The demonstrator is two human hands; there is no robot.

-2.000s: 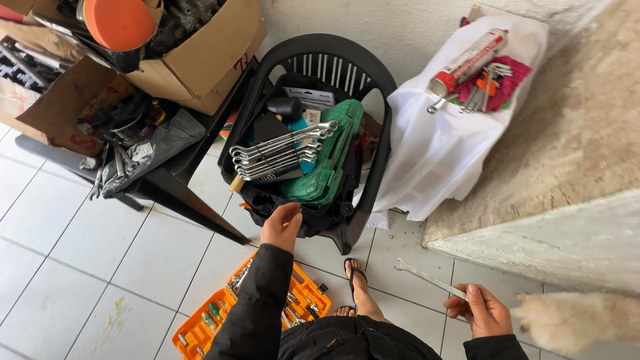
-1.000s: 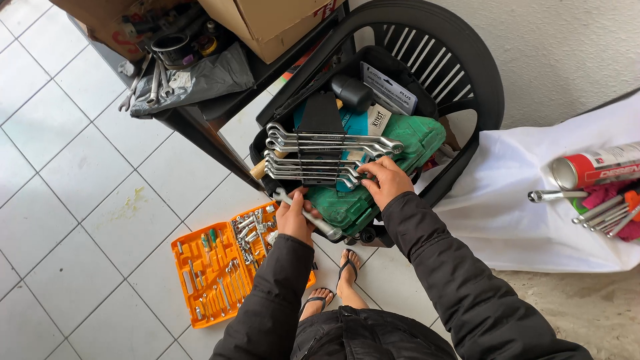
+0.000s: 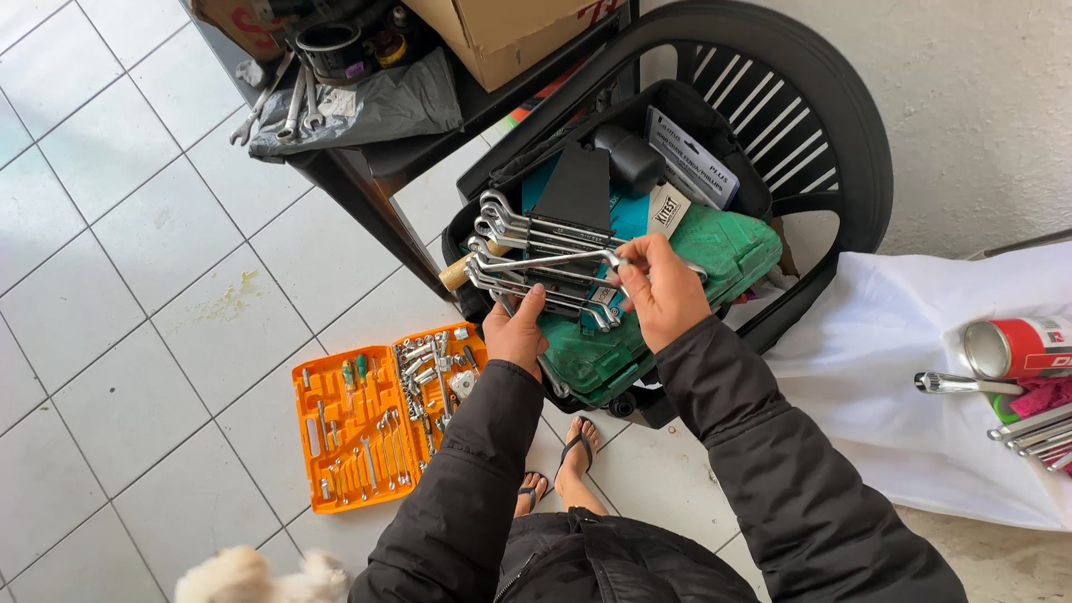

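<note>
Several offset ring wrenches (image 3: 536, 261) lie in a black wrench rack (image 3: 574, 197) on top of a green plastic tool case (image 3: 724, 251). My right hand (image 3: 666, 293) pinches the right ring end of one wrench, which lies across the others. At the rack's lower left, my left hand (image 3: 515, 331) grips its edge, thumb on top. A combination wrench (image 3: 553, 377) slants down from beneath my left hand; whether the fingers hold it is hidden. Behind the rack are a black rubber mallet head (image 3: 628, 159) and a packaged screwdriver set (image 3: 691, 159).
A black plastic chair (image 3: 863, 126) holds the open tool bag (image 3: 749, 151). On the floor lies an orange socket-set case (image 3: 306, 435). Spray can (image 3: 1017, 347) and wrenches (image 3: 1038, 431) rest on white cloth (image 3: 863, 335) at right. A light-furred animal (image 3: 243, 578) is at bottom left.
Two seconds ago my right hand held a combination wrench away from the chair; now it is at the rack, on a ring wrench. My left hand has come onto the rack's lower edge. The view has shifted.
</note>
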